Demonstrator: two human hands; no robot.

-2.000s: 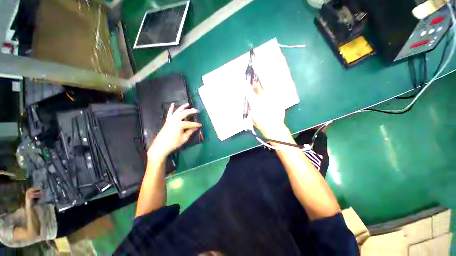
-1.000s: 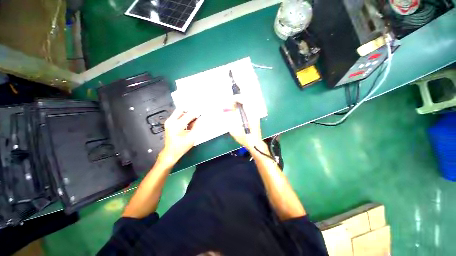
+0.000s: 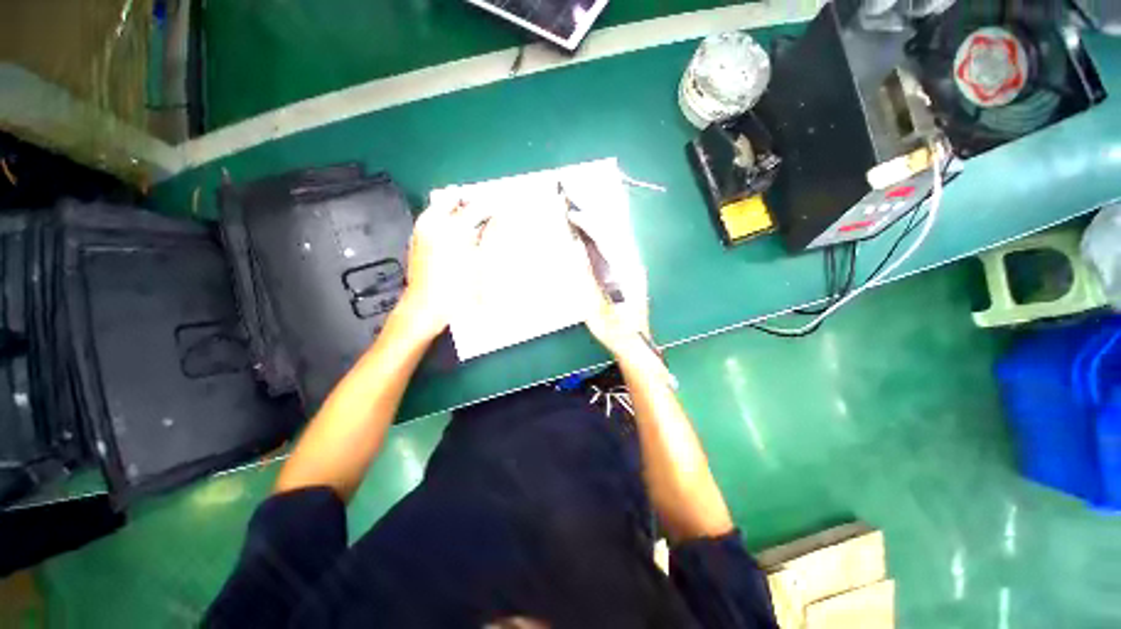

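Observation:
A white sheet-like panel back (image 3: 529, 277) lies on the green bench in front of me, washed out by glare. My right hand (image 3: 602, 277) is over its right side, closed around the dark handle of the soldering iron (image 3: 593, 256), whose tip end points up and away over the panel. My left hand (image 3: 440, 264) is over the panel's left edge, fingers near its upper left corner. Glare and blur hide whether it holds a lead wire. A short pale strand (image 3: 643, 184) sticks out at the panel's upper right corner.
Black plastic housings (image 3: 322, 264) are stacked left, beside the panel. The iron stand with yellow sponge (image 3: 744, 219), whitish jar (image 3: 725, 76), soldering station (image 3: 818, 148) and fume fan (image 3: 990, 68) stand right. A dark solar panel (image 3: 547, 15) lies beyond the rail.
My left hand has moved from the black housing onto the panel's left side, and now reaches farther up it. My right hand keeps the iron over the panel. The view has shifted.

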